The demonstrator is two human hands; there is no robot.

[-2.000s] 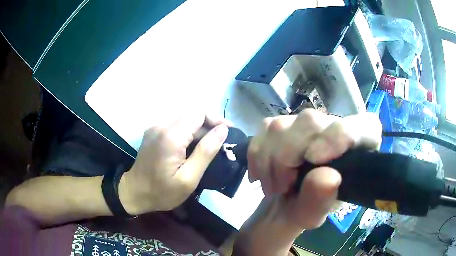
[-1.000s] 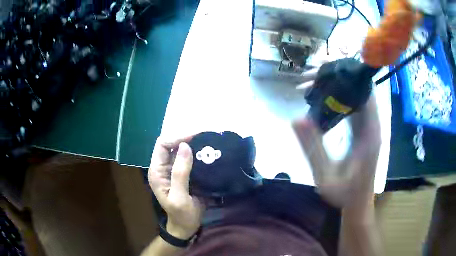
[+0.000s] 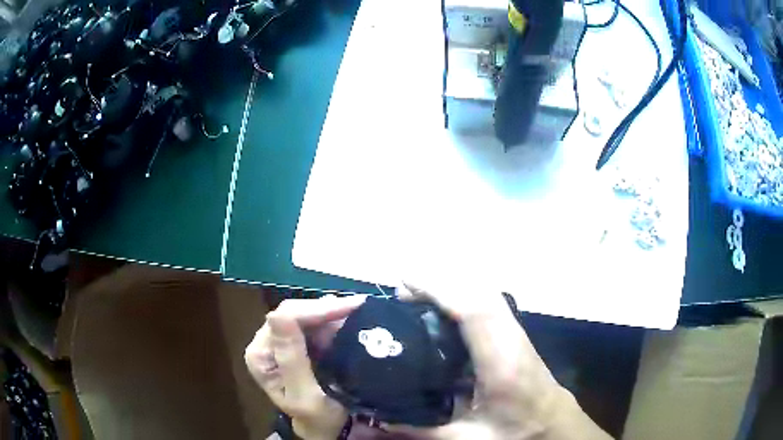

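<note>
A round black plastic housing (image 3: 403,378) is held at the near edge of the bench, below the white mat. A white clip (image 3: 379,343) with side ears lies flat on its top face. My left hand (image 3: 296,361) grips the housing's left side. My right hand (image 3: 511,369) grips its right side, slightly blurred. Thin wire ends show at the housing's lower edge. The black electric screwdriver (image 3: 525,82) hangs free over the mat, in front of the screw feeder (image 3: 474,60), and partly hides it.
A heap of part-built units with wires (image 3: 94,112) lies at the far left. A blue bin (image 3: 730,129) of white clips stands at the right. Loose white clips (image 3: 646,219) lie on the mat (image 3: 386,198). Cardboard boxes (image 3: 163,344) are below the bench edge. A cord loops near the feeder.
My right hand has let go of the screwdriver and now holds the housing's right side. The screwdriver hangs by the feeder. The housing is lower and nearer to me, still in my left hand.
</note>
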